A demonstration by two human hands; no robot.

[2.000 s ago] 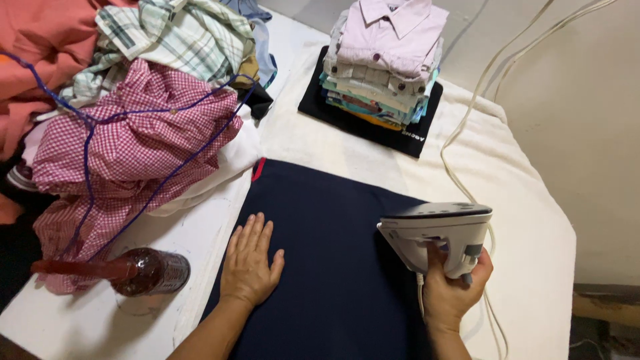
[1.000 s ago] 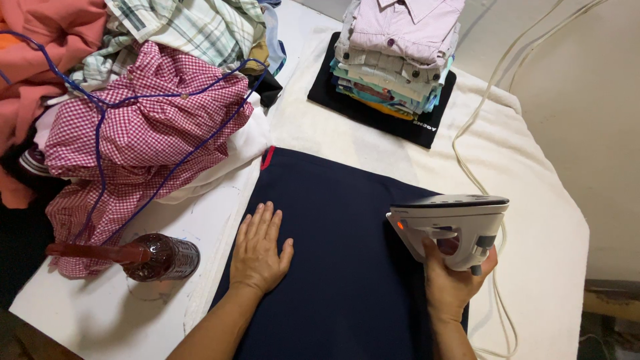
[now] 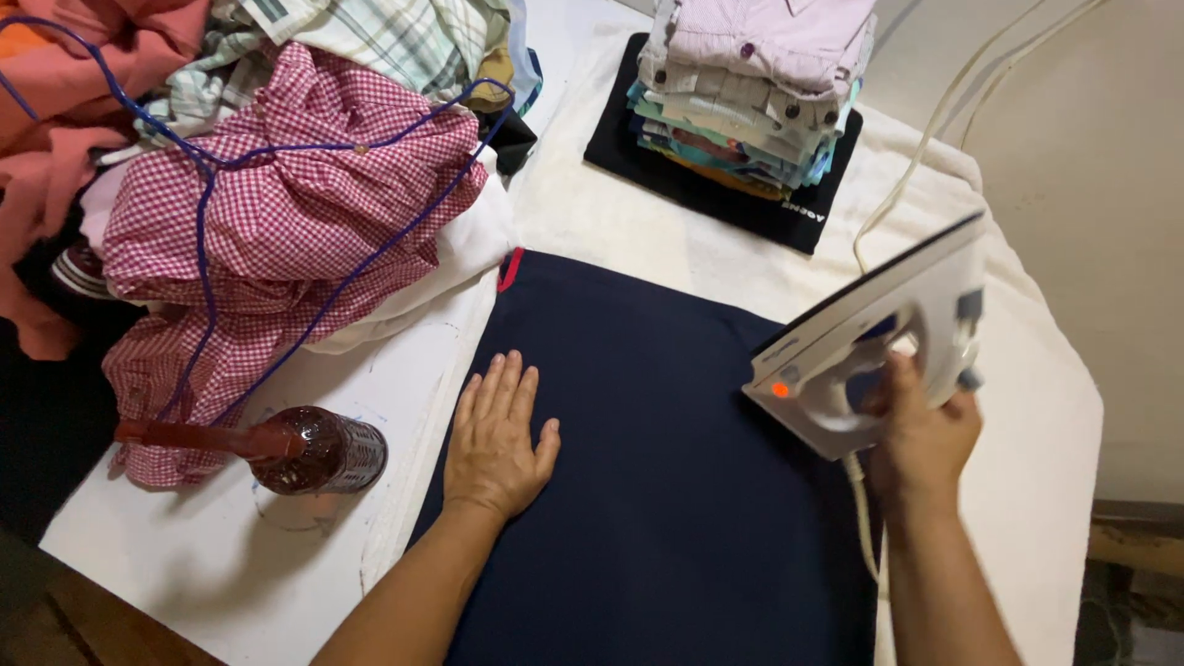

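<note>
A dark navy garment lies flat over a white cloth, a small red trim showing at its upper left corner. My left hand rests palm down near the garment's left edge, fingers slightly apart, holding nothing. On the right, my right hand grips the handle of a white clothes iron. The iron is tilted, its tip low over the right part of the garment and an orange light lit on its side. Whether the tip touches the fabric, I cannot tell.
Folded shirts are stacked on a black folded garment. Left are a crumpled red gingham shirt, other heaped clothes, a blue wire hanger and a reddish-brown spray bottle. The iron's pale cord hangs beside my right wrist.
The iron in my right hand has turned from nearly level to steeply tilted, its tip now pointing down and left. My left hand has stayed flat on the navy garment.
</note>
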